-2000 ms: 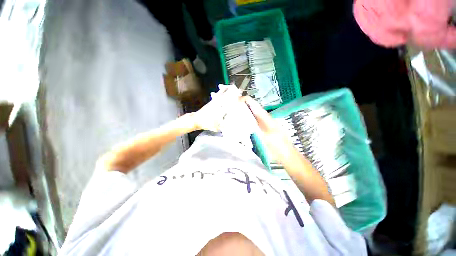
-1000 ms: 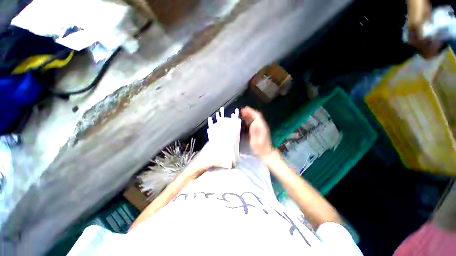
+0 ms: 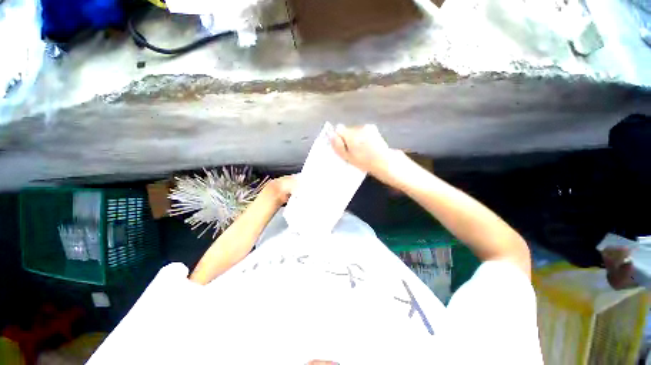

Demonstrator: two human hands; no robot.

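A bunch of flat white pieces is held upright and slightly tilted in front of my white shirt. My left hand is closed around its lower left side; the fingers behind it are hidden. My right hand is at its upper right end, with fingers on the top edge. The pieces are overexposed, so single ones cannot be told apart. A spiky bundle of thin off-white sticks stands left of my left forearm, by a brown carton.
A concrete ledge runs across ahead, with a black cord and blue cloth. A green crate with white pieces is at left. Another crate with white pieces is partly behind my right arm. A yellow crate and another person's hand are at right.
The view has turned from the aisle crates towards the ledge. My right hand, apart from the bunch a second ago, is now on its upper end. The bunch's projecting ends no longer show.
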